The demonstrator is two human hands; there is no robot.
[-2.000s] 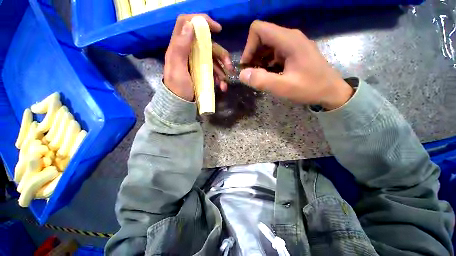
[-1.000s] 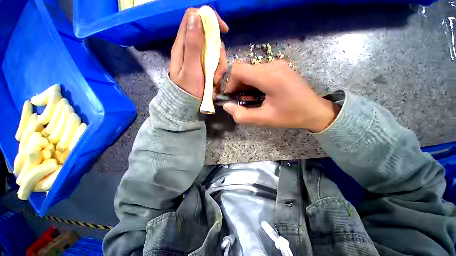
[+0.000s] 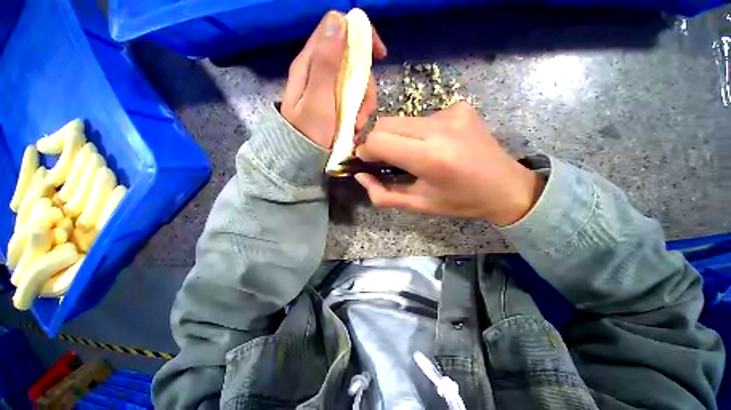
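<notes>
My left hand (image 3: 317,88) holds a pale banana piece (image 3: 353,80) upright, with its wide end at the top and its narrow, darker end pointing towards me. My right hand (image 3: 449,160) is shut on a small dark-handled trimming tool (image 3: 383,168). The tool's tip is at the narrow lower end of the piece; the rest of the tool is mostly hidden in my fingers. A small pile of yellowish trimmings (image 3: 425,88) lies on the speckled grey worktop (image 3: 577,120) beyond my right hand.
A slanted blue crate (image 3: 152,152) at the left holds a loose heap of pale banana pieces (image 3: 60,208). Another blue crate (image 3: 208,28) runs across the far side. Clear crinkled film (image 3: 724,68) shows at the far right edge. Yellow-black tape (image 3: 120,346) marks the floor at lower left.
The right hand has come to the lower end of the banana piece with the tool. The piece's lower part looks narrower. The trimmings pile has come into view. The crates sit slightly higher and further left in view.
</notes>
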